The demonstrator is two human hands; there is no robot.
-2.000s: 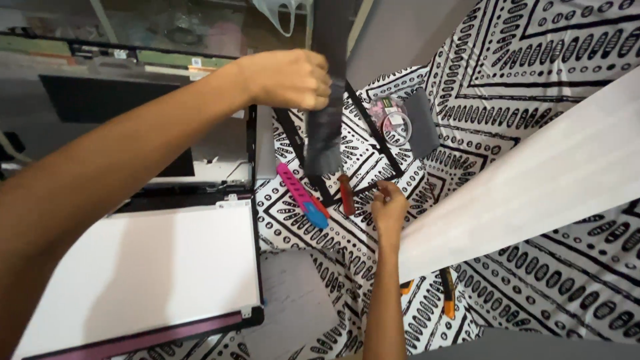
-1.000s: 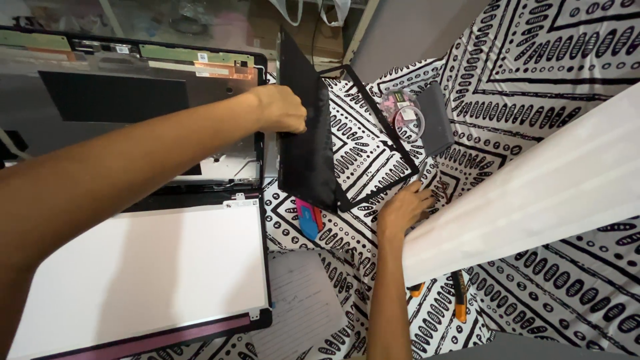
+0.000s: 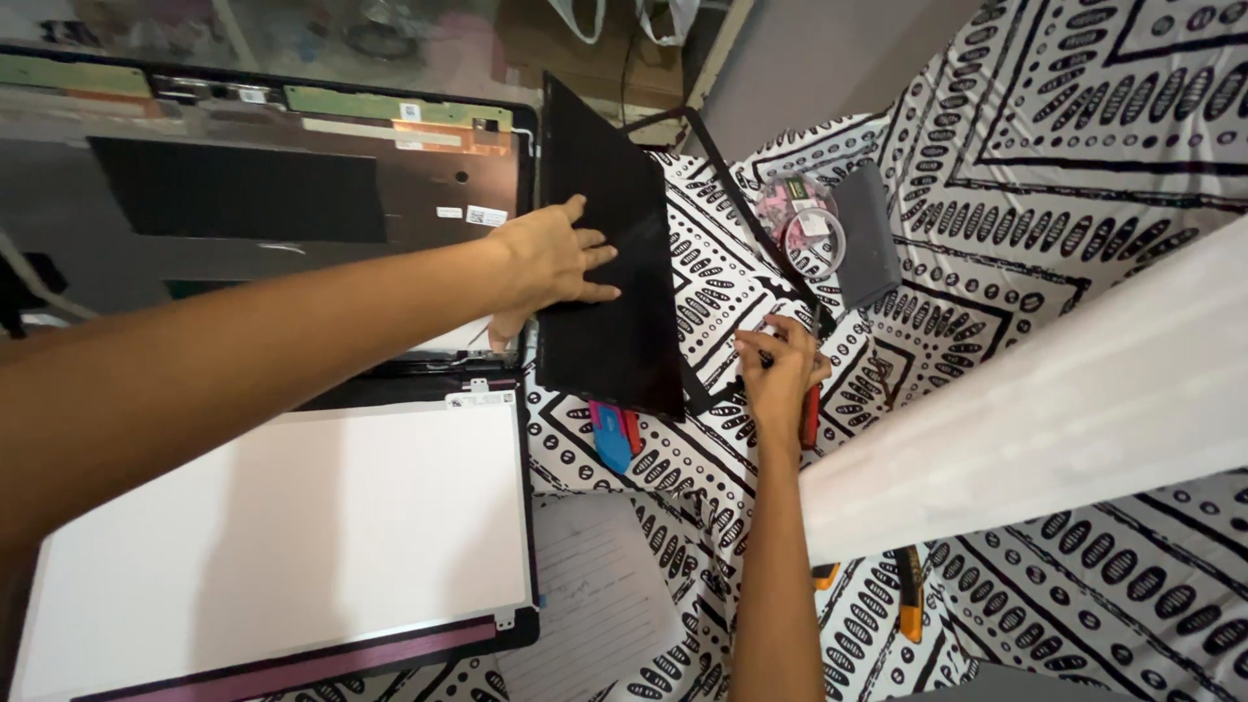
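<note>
My left hand (image 3: 556, 258) rests with spread fingers on a thin black panel (image 3: 624, 322), its thumb low near the panel's left edge. My right hand (image 3: 780, 375) is right of the panel, fingers bent above the patterned cloth; whether something small is pinched there cannot be told. Beside its wrist lies a red tool handle (image 3: 810, 417), partly hidden. Left of the panel is an opened display's back cover (image 3: 419, 185) with green strips and foil. Below it sits a white display sheet (image 3: 390, 526) in a dark frame. A thin black bezel frame (image 3: 726, 175) lies behind the black panel.
A blue and pink cutter (image 3: 612, 439) pokes out below the panel. A round clear container (image 3: 804, 224) and a grey slab (image 3: 868, 239) lie upper right. Lined paper (image 3: 604, 595), a black and orange tool (image 3: 910, 595) and a long white sheet (image 3: 1024, 400) are nearer.
My left hand has gone from a closed grasp at the black panel to spread fingers on its face. The panel now hangs farther left over the bezel than two seconds ago. My right hand's fingers have curled.
</note>
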